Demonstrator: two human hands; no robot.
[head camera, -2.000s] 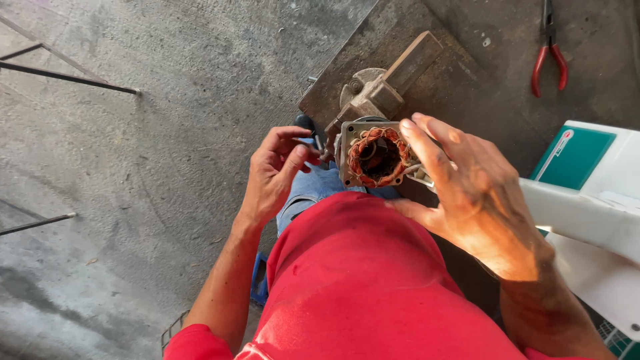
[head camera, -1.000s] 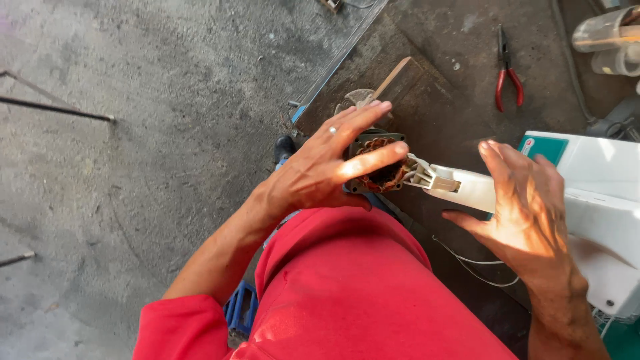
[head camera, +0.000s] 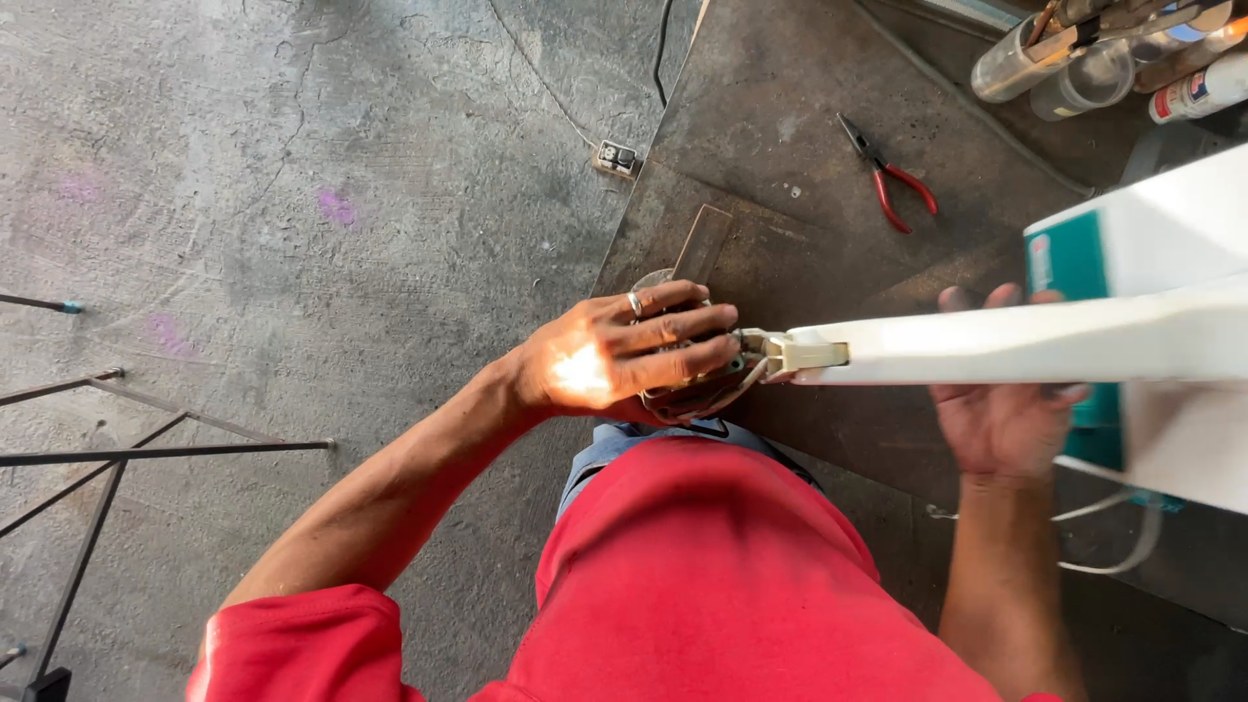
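Note:
My left hand (head camera: 624, 346) lies over the motor stator with its copper windings, its fingers spread across it, so most of the stator is hidden. Pale wires and a cream plastic connector (head camera: 811, 355) come out at the stator's right side and meet a long white plastic arm (head camera: 985, 343). That white arm stretches to the right edge of the view. My right hand (head camera: 1009, 409) is under the white arm, palm up, with fingertips showing above its upper edge; whether it grips the arm is unclear.
Red-handled long-nose pliers (head camera: 885, 178) lie on the metal workbench (head camera: 780, 88). Clear containers (head camera: 1082, 83) with tools stand at the top right. A white and green case (head camera: 1097, 263) is at the right. A power socket (head camera: 616, 158) sits at the bench's left edge; metal rods (head camera: 166, 453) are at the left.
My left hand has moved from beside the stator to over it. The right hand has left the stator and is now under the white arm, which reaches farther right. The view has shifted.

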